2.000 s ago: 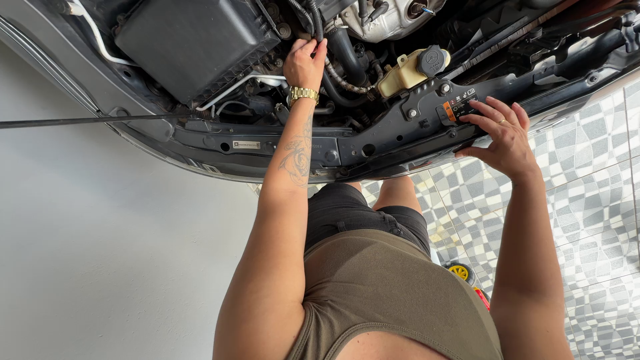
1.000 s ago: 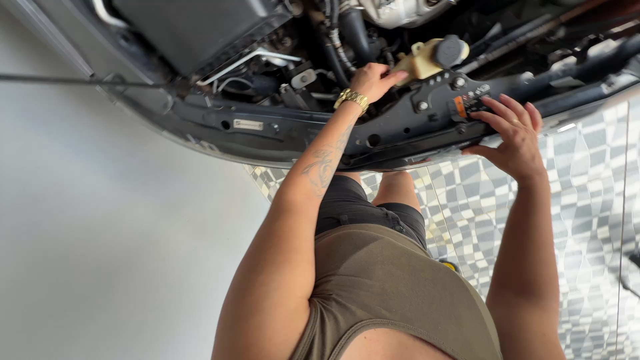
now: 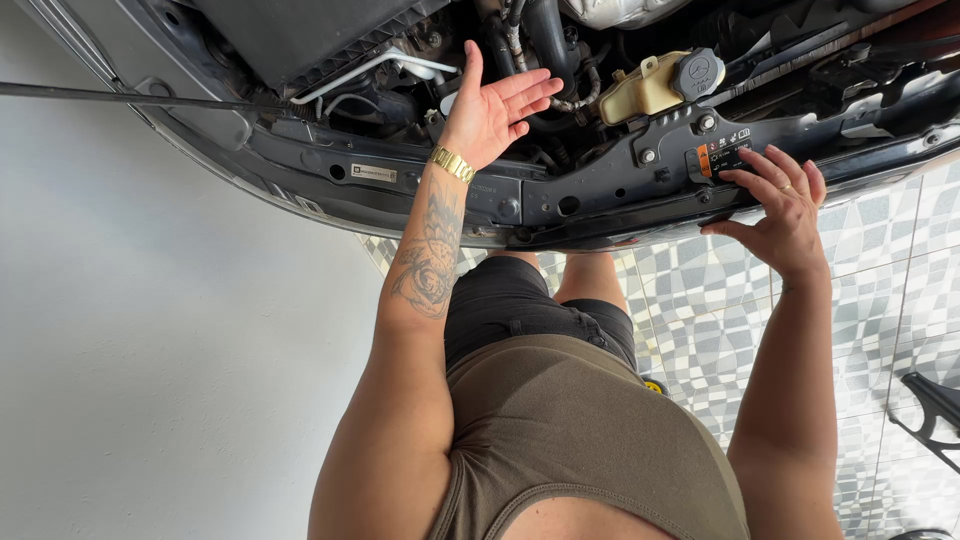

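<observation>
My left hand point(image 3: 499, 112), a gold watch on its wrist, is held palm up over the engine bay with its fingers spread and nothing in it. To its right sits a yellowish power steering fluid reservoir point(image 3: 637, 97) with a grey cap point(image 3: 699, 73). Black hoses point(image 3: 551, 45) run just beyond the fingertips. My right hand point(image 3: 784, 202) rests its fingertips on the car's black front panel point(image 3: 615, 176), beside a black and orange label point(image 3: 724, 157). Its thumb is at the panel's front edge, and the fingers are apart with nothing held.
A black plastic engine-bay housing point(image 3: 300, 34) lies at upper left. The thin hood prop rod point(image 3: 142, 99) crosses the left side. A bent light-coloured metal pipe point(image 3: 360, 67) runs near my left hand. Patterned floor tiles point(image 3: 697, 300) and a black object point(image 3: 934, 412) lie at right.
My left hand was at the hoses, then moved right to the reservoir; now it is off it, turned palm up, farther left. My right hand has stayed at the front panel.
</observation>
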